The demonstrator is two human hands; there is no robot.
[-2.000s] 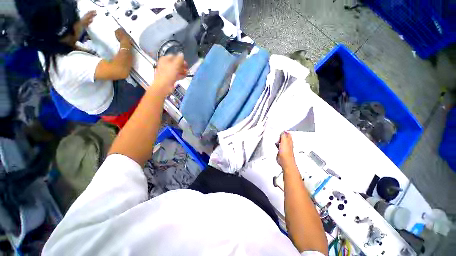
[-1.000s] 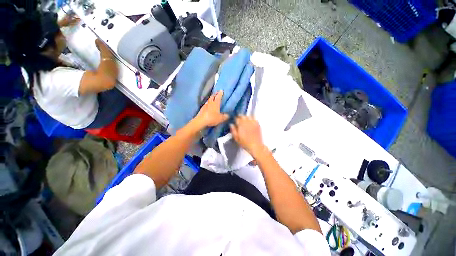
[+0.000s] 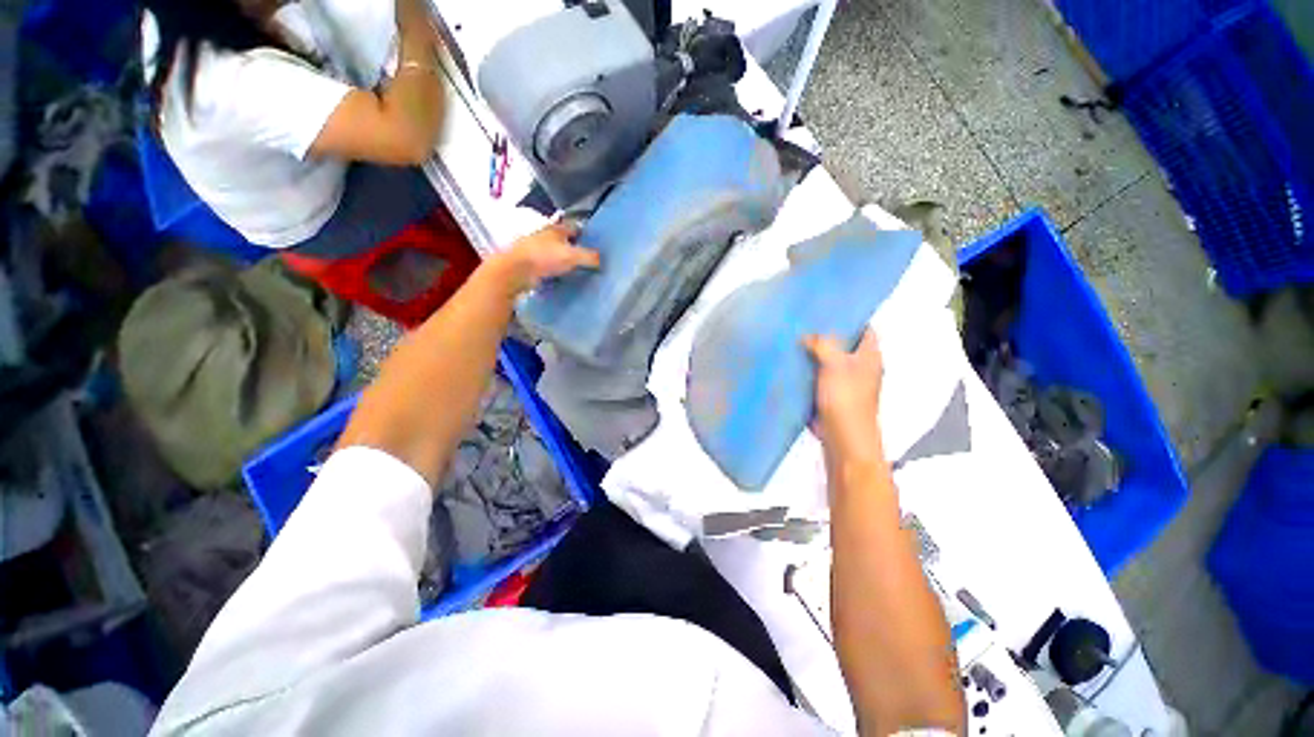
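My left hand (image 3: pixel 551 256) holds the near left edge of a folded blue and grey fabric bundle (image 3: pixel 656 216) on the table by the grey machine end. My right hand (image 3: pixel 846 377) holds a separate blue fabric piece (image 3: pixel 749 372) by its right side, over the white fabric pieces (image 3: pixel 677 464). Grey fabric (image 3: pixel 594 400) hangs at the table's front edge under the bundle. The fingers of both hands are partly hidden by the cloth.
Another person (image 3: pixel 274 137) sits at the upper left on a red stool (image 3: pixel 418 284). A blue crate of grey pieces (image 3: pixel 559 530) stands below the table, another blue crate (image 3: pixel 1138 475) beyond it. An olive sack (image 3: pixel 216 367) lies left. A sewing machine (image 3: pixel 994 691) is partly visible at lower right.
The blue pieces, side by side before, are apart: one has moved right with my right hand onto the white pieces. My left hand has moved to the left bundle's edge. The view has shifted.
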